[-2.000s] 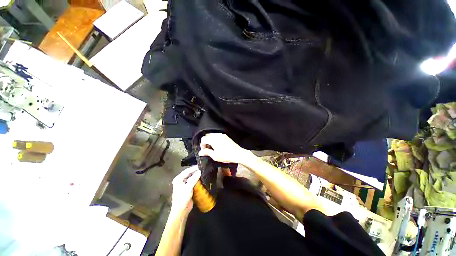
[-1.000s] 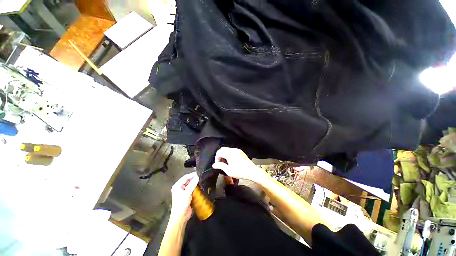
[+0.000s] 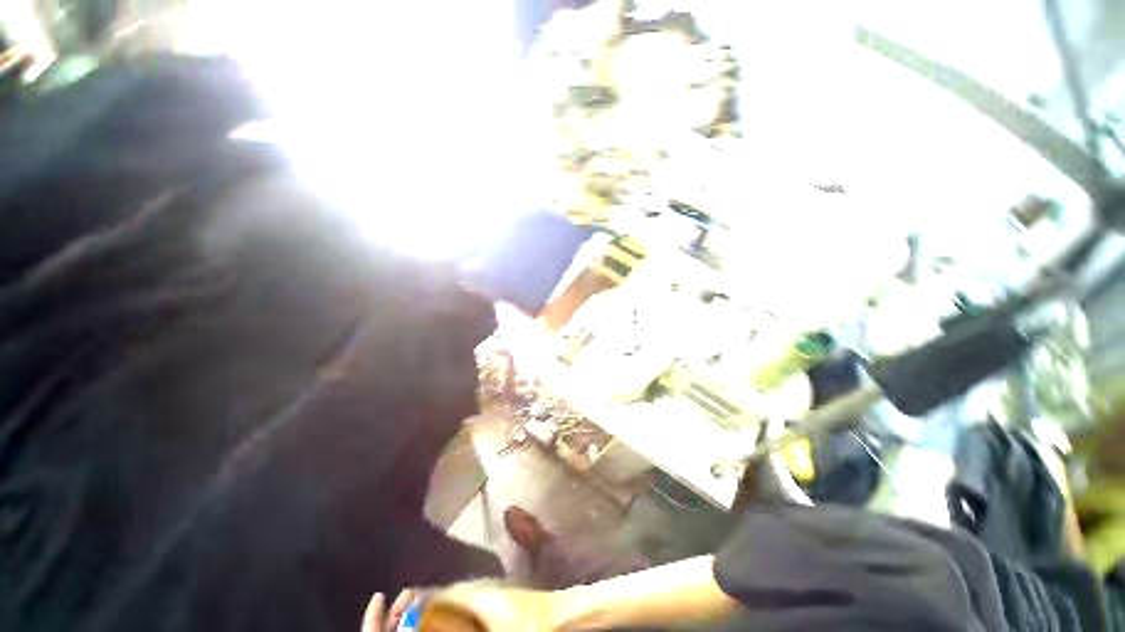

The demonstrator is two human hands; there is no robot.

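The view is blurred. My right hand (image 3: 500, 605) is at the bottom edge, partly cut off, its forearm coming in from the right. It holds the golden-brown thread cone (image 3: 447, 616), of which a blue end and a little brown show. Fingertips show left of the blue end; whose hand they belong to is unclear. My left hand is not otherwise in view. The dark garment pile (image 3: 210, 407) fills the left side, with faint seams.
Strong glare covers the upper middle. A blurred cream machine table (image 3: 654, 432) with small items runs down the centre right. A dark bar-like part (image 3: 950, 370) crosses the right side. A blue piece (image 3: 533, 262) lies beside the garments. The floor (image 3: 592, 519) shows below the table.
The camera has swung to the right, so the garments now lie at left and the white table with cones is out of view. My right hand now holds the thread cone, low in the picture.
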